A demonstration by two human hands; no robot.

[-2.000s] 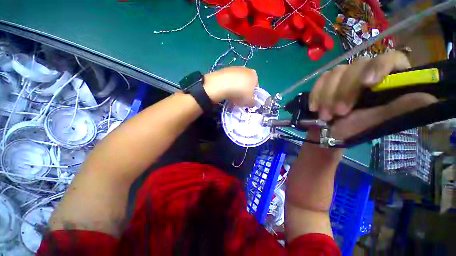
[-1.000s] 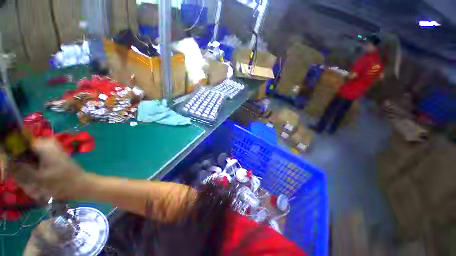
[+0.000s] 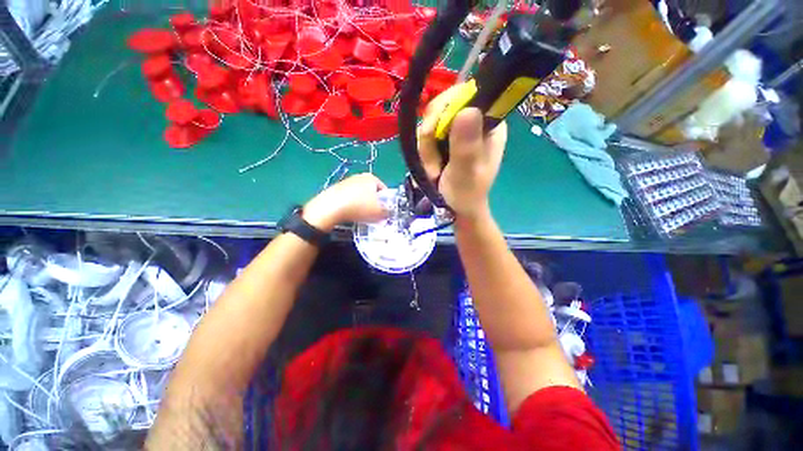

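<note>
A round white housing (image 3: 396,247) is held at the front edge of the green bench, its ribbed inside facing up. My left hand (image 3: 357,201) grips its upper left rim, with a black band on the wrist. My right hand (image 3: 467,158) is closed around the black and yellow power screwdriver (image 3: 509,75). The driver's metal nose is down at the housing's upper part, partly hidden by the hand and a black hose. Pale twisted wires lie on the bench just behind my left hand. A thin wire hangs below the housing.
Red discs (image 3: 352,88) with wires are heaped at the back of the bench (image 3: 97,167). A grey-green cloth (image 3: 585,145) and a parts tray (image 3: 674,189) lie right. White housings (image 3: 154,335) fill the lower left. A blue crate (image 3: 629,343) stands lower right. A brown carton (image 3: 625,53) is behind.
The view swung to the right side, showing a person in red, then back to the bench. My right hand and the screwdriver are now more upright over the housing.
</note>
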